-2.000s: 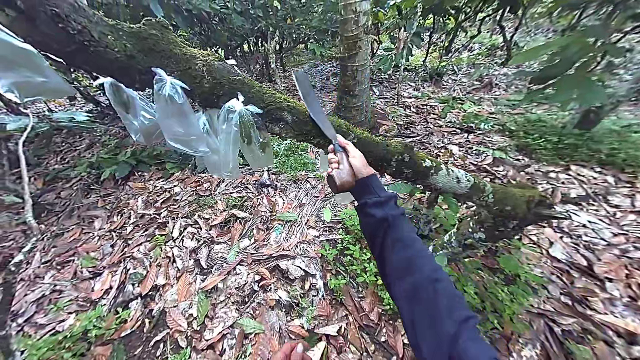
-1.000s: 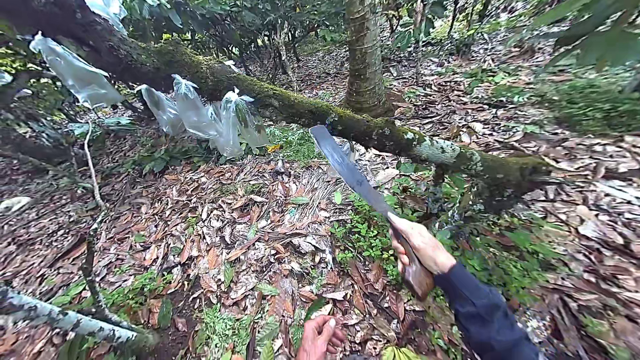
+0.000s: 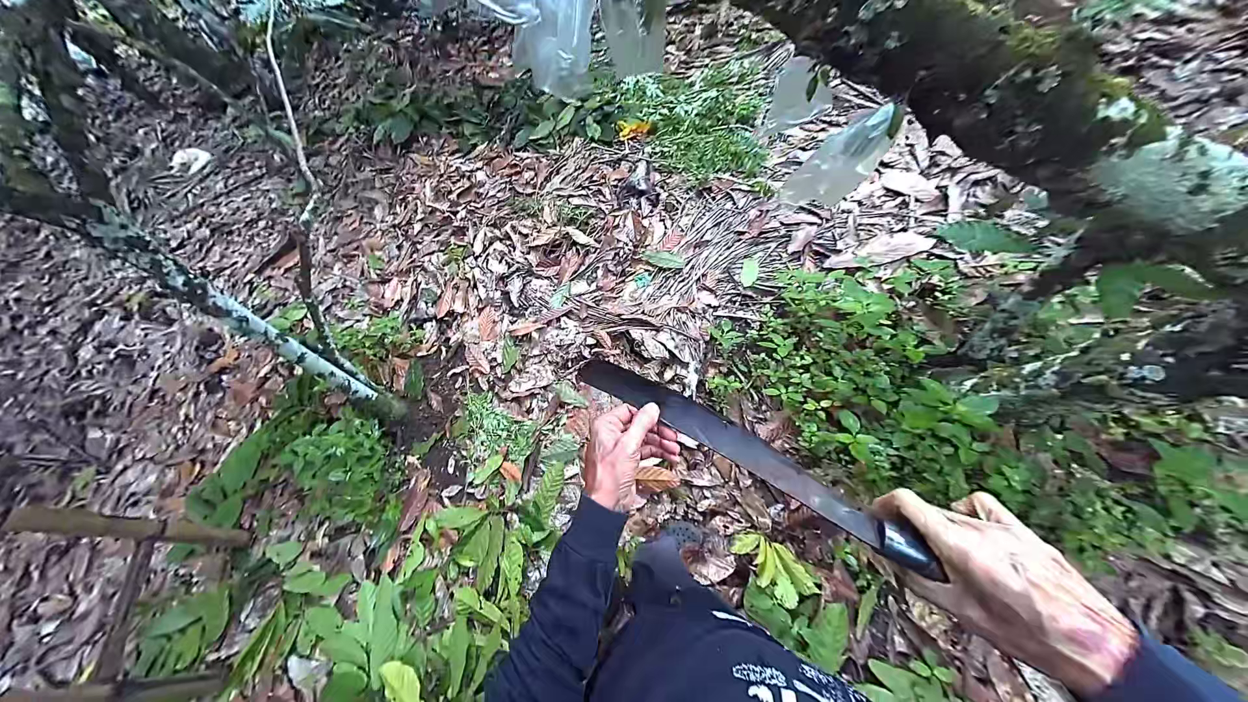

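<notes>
A machete [image 3: 746,447] with a dark metal blade lies slantwise across the lower middle of the view, its broad tip toward the upper left. My right hand [image 3: 1004,575] is closed around its dark handle at the lower right. Near the tip, my left hand [image 3: 629,453] touches the lower edge of the blade with its thumb and has its fingers curled beneath; whether it pinches the blade is hard to tell. Both wrists come out of dark blue sleeves.
A mossy trunk [image 3: 1033,97] slants across the upper right. Clear plastic bags [image 3: 556,44] hang at the top, and another bag [image 3: 843,161] is beside the trunk. A pale thin stem [image 3: 263,327] leans at left. Wooden poles [image 3: 127,526] stand lower left. Leaf litter and green plants cover the ground.
The machete has come down from its raised position to lie across in front of my body. My left hand has moved up to the blade near its tip. The view has tilted downward.
</notes>
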